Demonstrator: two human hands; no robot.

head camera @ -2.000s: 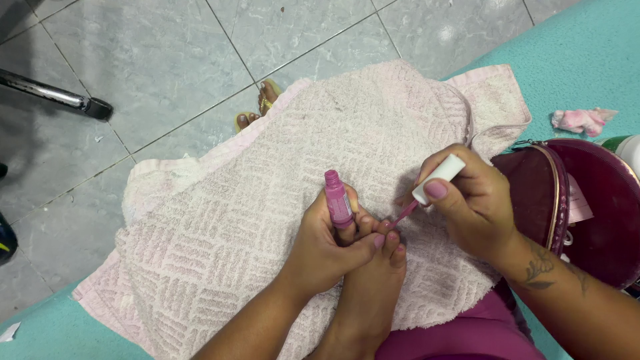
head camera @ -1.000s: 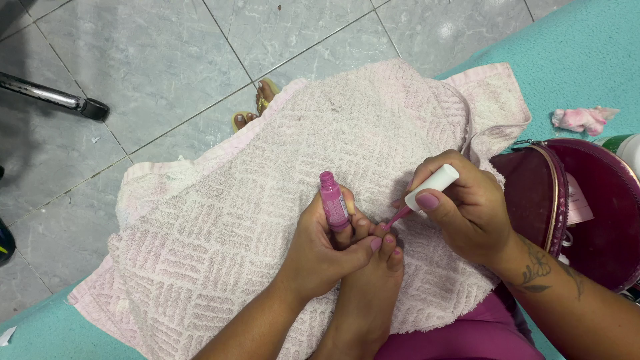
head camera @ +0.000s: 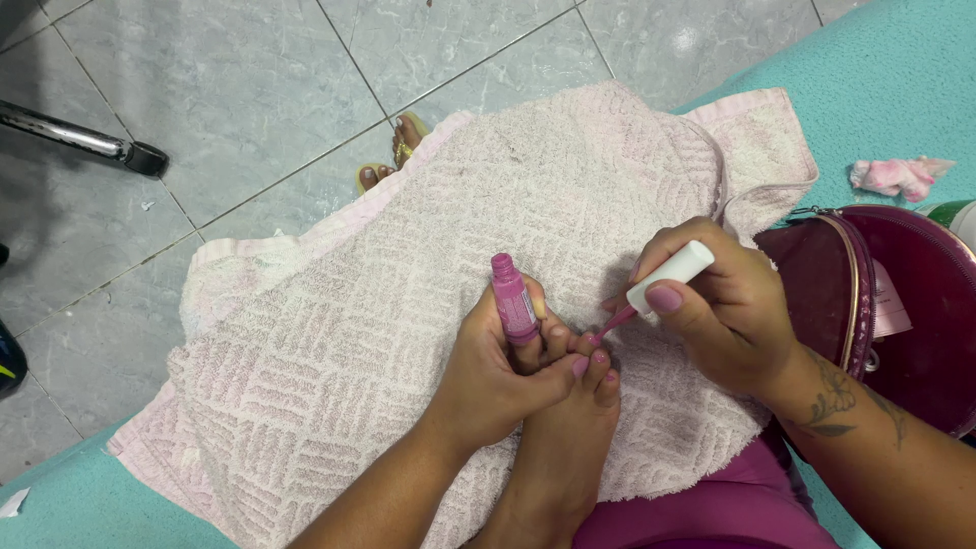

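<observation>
A bare foot [head camera: 568,442] rests on a pale pink and white towel [head camera: 366,328]. My left hand [head camera: 496,374] grips an uncapped bottle of pink nail polish [head camera: 512,301] upright between its fingers, while its thumb lies across the foot near the toes. In my right hand [head camera: 717,305] is the white cap [head camera: 675,276] with the polish brush [head camera: 616,322] pointing down to the left. The brush tip touches a toenail. Pink polish shows on several toenails. Part of the brush side fingers is hidden behind the cap.
An open dark red zippered case [head camera: 915,305] stands at the right, with a crumpled pink-stained wad [head camera: 900,177] behind it on the turquoise surface [head camera: 839,76]. A metal furniture leg [head camera: 69,137] stands on the tiled floor at left. Sandalled feet [head camera: 396,152] show beyond the towel.
The brush and my right hand have shifted slightly, and the tip stays at the toes. My left hand still holds the bottle at the foot.
</observation>
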